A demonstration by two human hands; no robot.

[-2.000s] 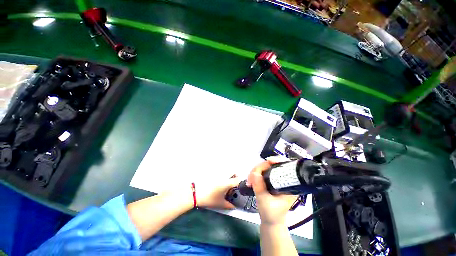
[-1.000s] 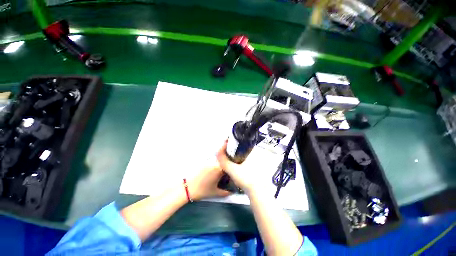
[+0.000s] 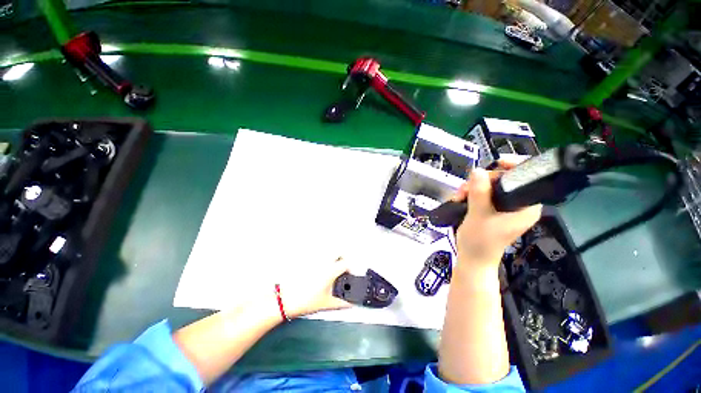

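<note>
My left hand [image 3: 321, 287] holds a black housing [image 3: 364, 288] above the front edge of the white work sheet [image 3: 269, 207]. The housing's flat face with holes points up. My right hand [image 3: 492, 222] is closed around the black electric screwdriver [image 3: 538, 178] with its pale label band. The driver lies nearly level, its tip pointing left at the open front of the left screw feeder [image 3: 442, 157]. A black oval housing cover [image 3: 434, 273] with silvery details lies on the sheet between my hands.
A second screw feeder [image 3: 503, 134] stands behind the driver. The right parts bin [image 3: 588, 307] holds black and shiny metal parts, partly behind my right forearm. The left parts bin [image 3: 115, 176] holds black assemblies. Red-and-black arm assemblies [image 3: 392, 94] lie on the green surface beyond. The driver cord [image 3: 642, 222] curves at right.
The driver was upright over the housing in both hands; my right hand has since moved it right and up to the feeder. My left hand stays at the housing, which now shows.
</note>
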